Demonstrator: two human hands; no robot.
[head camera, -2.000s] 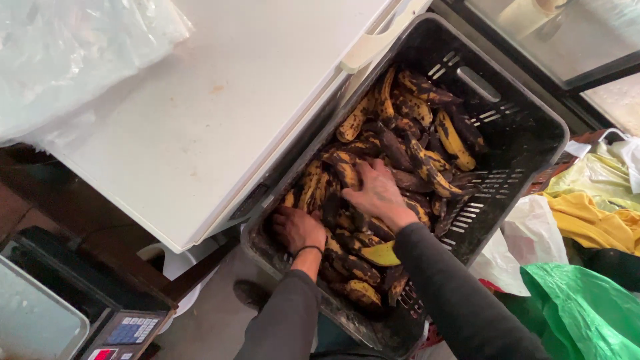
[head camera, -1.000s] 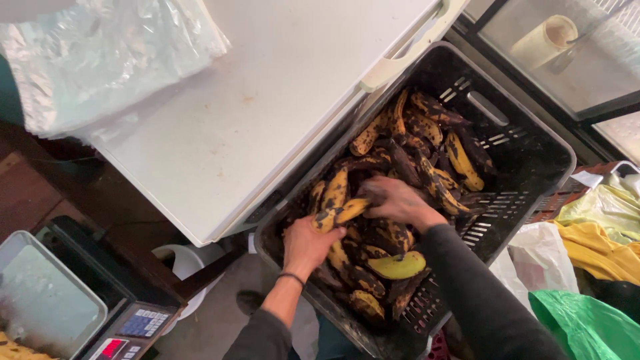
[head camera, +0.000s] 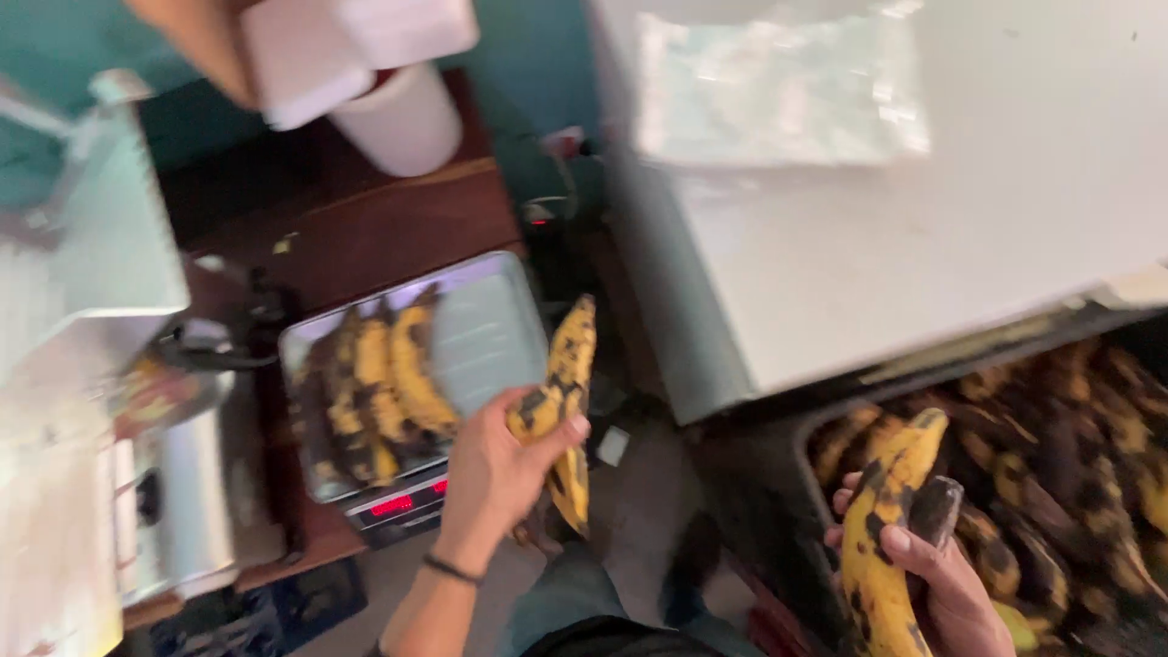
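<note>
My left hand (head camera: 511, 447), with a dark band at the wrist, grips yellow plantains with black spots (head camera: 570, 365), just right of a scale's metal tray (head camera: 484, 338). Several ripe plantains (head camera: 374, 383) lie side by side in that tray, above the scale's red-lit display (head camera: 392, 505). At the lower right my right hand (head camera: 940, 575) is closed around a spotted yellow plantain (head camera: 876, 538) and a darker one (head camera: 935, 511). It is over the near side of a black plastic crate (head camera: 808, 438) full of dark, overripe plantains (head camera: 1040, 484).
A white chest-like appliance top (head camera: 912, 237) fills the upper right, with clear plastic bags (head camera: 785, 91) on it. The scale rests on a dark wooden table (head camera: 365, 228). A white container (head camera: 406, 119) stands behind it. A blue crate (head camera: 265, 611) is below the table.
The view has swung left to the scale. Both hands, among the crate's plantains before, now hold plantains apart from each other, the left one beside the scale tray.
</note>
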